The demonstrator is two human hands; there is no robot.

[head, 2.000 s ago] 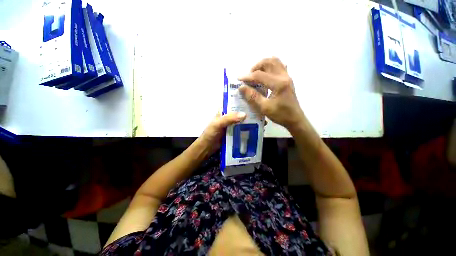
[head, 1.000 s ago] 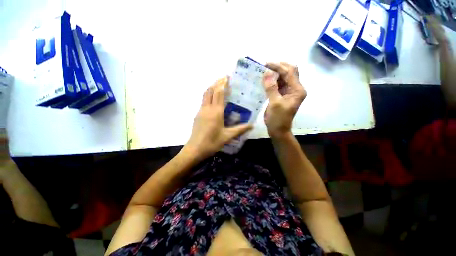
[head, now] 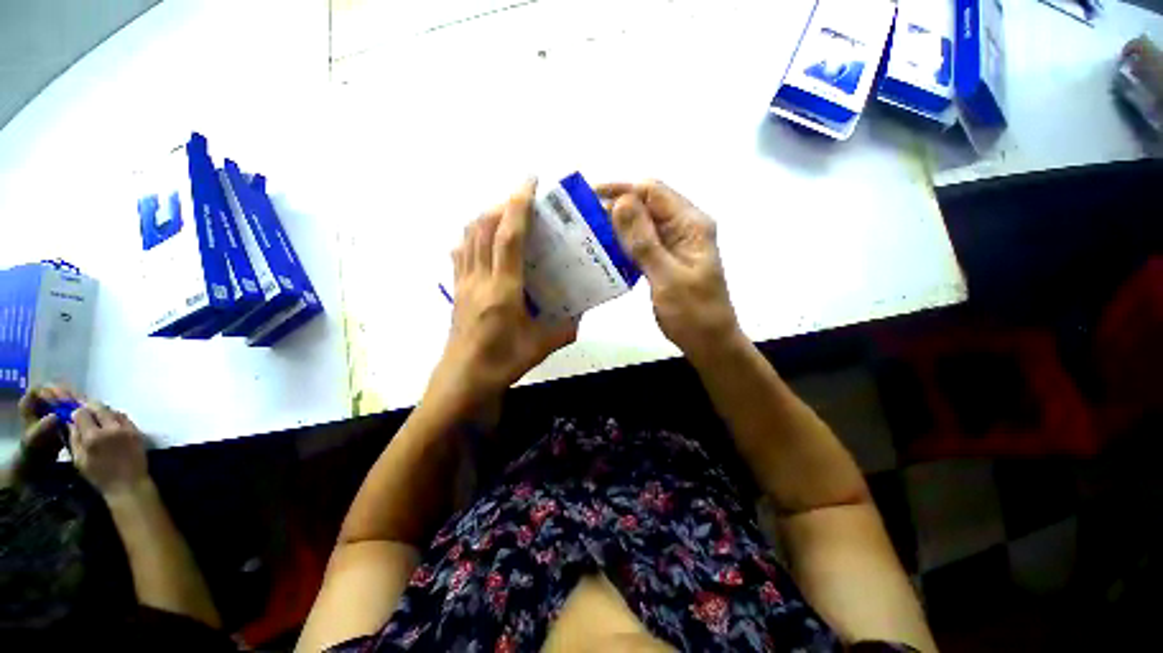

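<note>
A white and blue retail box (head: pixel 574 262) is held tilted above the table's front part, its blue end towards the upper right. My left hand (head: pixel 495 287) holds the box from the left, covering much of its face. My right hand (head: pixel 670 255) has its thumb and fingers on the box's blue end at the right. A barcode shows near that end. Whether the end flap is fully closed cannot be told.
A leaning stack of several boxes (head: pixel 179 242) stands at the left on the white table (head: pixel 434 140). Several boxes (head: pixel 835 64) lie at the upper right. A neighbour's hands (head: pixel 96 440) and a carton (head: pixel 58 319) are at the far left. Another hand shows at the right edge.
The held box has turned, so its blue end now shows at my right fingers. The view has shifted, bringing the neighbour's hands and carton at the left more into view.
</note>
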